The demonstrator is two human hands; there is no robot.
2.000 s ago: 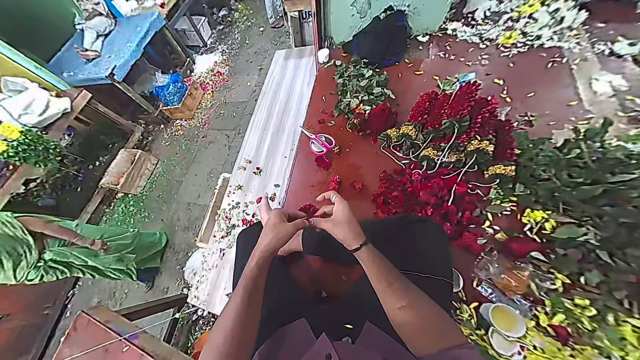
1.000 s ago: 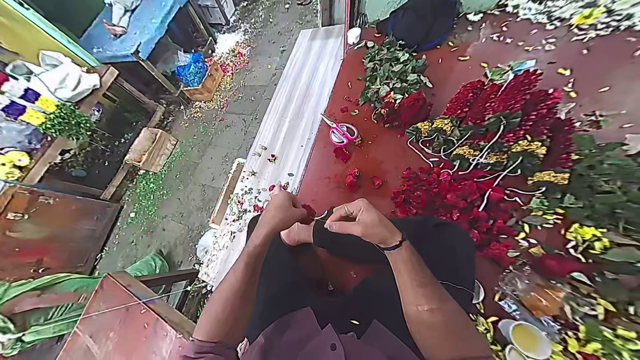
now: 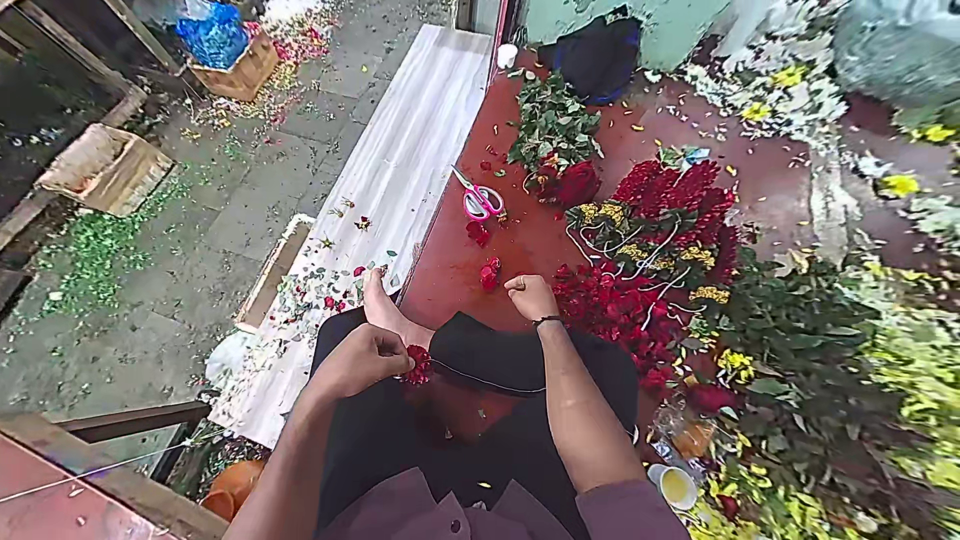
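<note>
My left hand (image 3: 365, 361) pinches a small cluster of red flowers (image 3: 417, 365) above my lap. A pale thread (image 3: 487, 382) runs from the cluster across the dark cloth of my lap toward my right forearm. My right hand (image 3: 533, 297), with a dark band at the wrist, is raised above the red floor with its fingers curled; whether it holds anything is too small to tell. Just ahead of it lies a loose red flower (image 3: 490, 274). Pink-handled scissors (image 3: 480, 201) rest farther forward. Loose red petals or blooms (image 3: 615, 307) are heaped right of my right hand.
Red garlands (image 3: 675, 195) with yellow flower sections and white strings lie at the right, near leafy stems (image 3: 555, 120). A cup of yellowish liquid (image 3: 676, 486) stands at lower right. Left is a white board (image 3: 397, 142) with scattered petals, then a lower walkway with wooden crates (image 3: 109, 171).
My hands were close together over my lap. Now they are apart, the right one forward and to the right, and the thread shows between them. The view has shifted.
</note>
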